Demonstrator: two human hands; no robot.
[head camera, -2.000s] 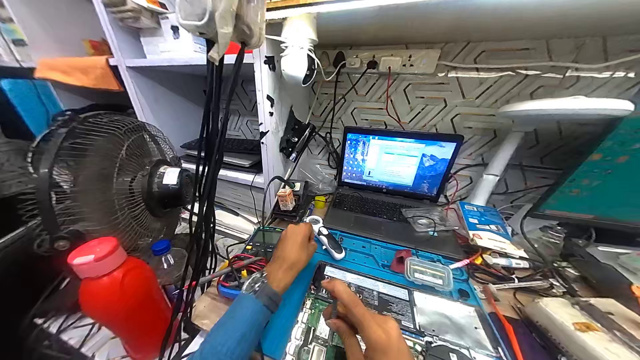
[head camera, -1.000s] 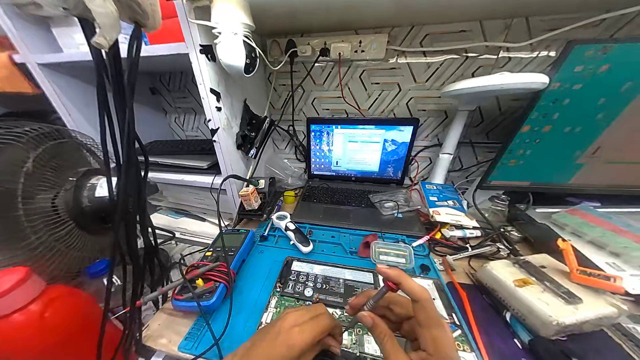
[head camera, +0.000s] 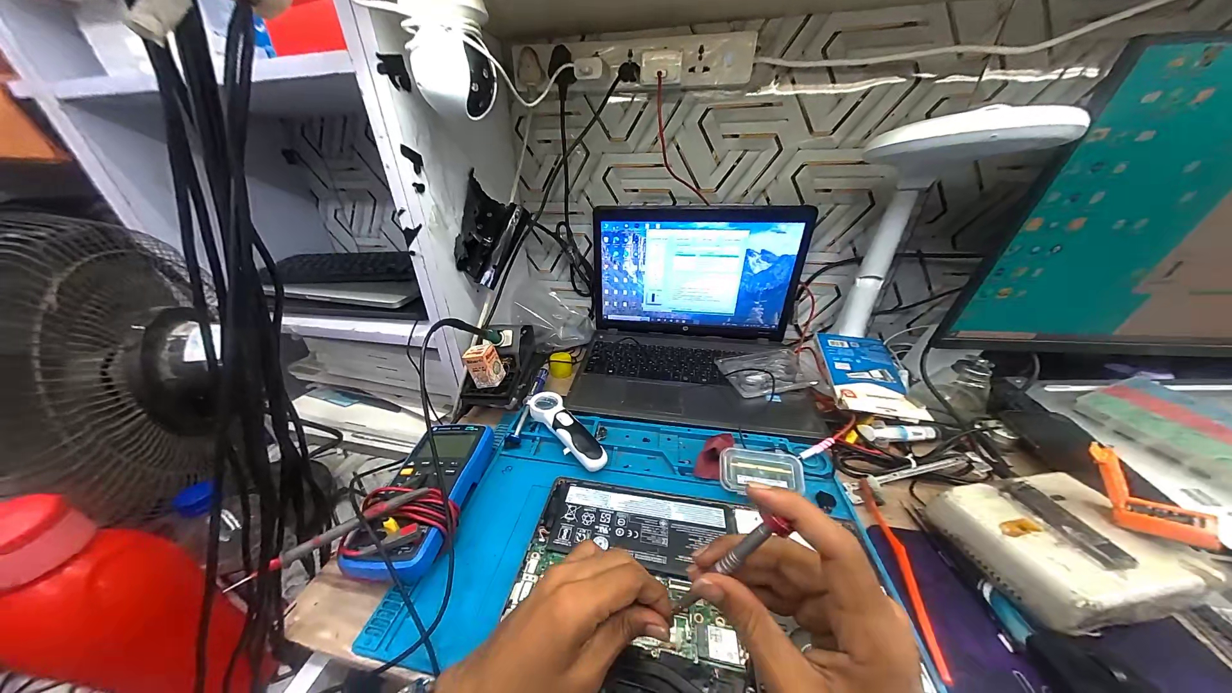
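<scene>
An opened laptop chassis lies on a blue repair mat (head camera: 481, 520), its black battery (head camera: 635, 520) and green circuit board (head camera: 717, 643) exposed. My right hand (head camera: 818, 597) holds a small screwdriver (head camera: 746, 551) with a red cap and metal grip, tilted so its lower end points down-left at the board. Close beside it, my left hand (head camera: 587, 611) is low over the board, thumb and fingertips together near the screwdriver's tip; whether something small is between them cannot be told. A white and black magnifier (head camera: 570, 433) rests on the mat behind the battery, left of a clear plastic box (head camera: 760, 472).
A blue multimeter (head camera: 423, 500) with coiled leads stands left, near hanging black cables (head camera: 226, 385), a red bottle (head camera: 106, 597) and a fan (head camera: 96, 356). Behind is a running laptop (head camera: 698, 289). Orange tweezers (head camera: 905, 587) and a cream-coloured device (head camera: 1068, 549) lie right.
Two seconds ago no screwdriver showed in my hands; now my right hand holds it. My left hand has come from near the magnifier down to the board. The view has turned right.
</scene>
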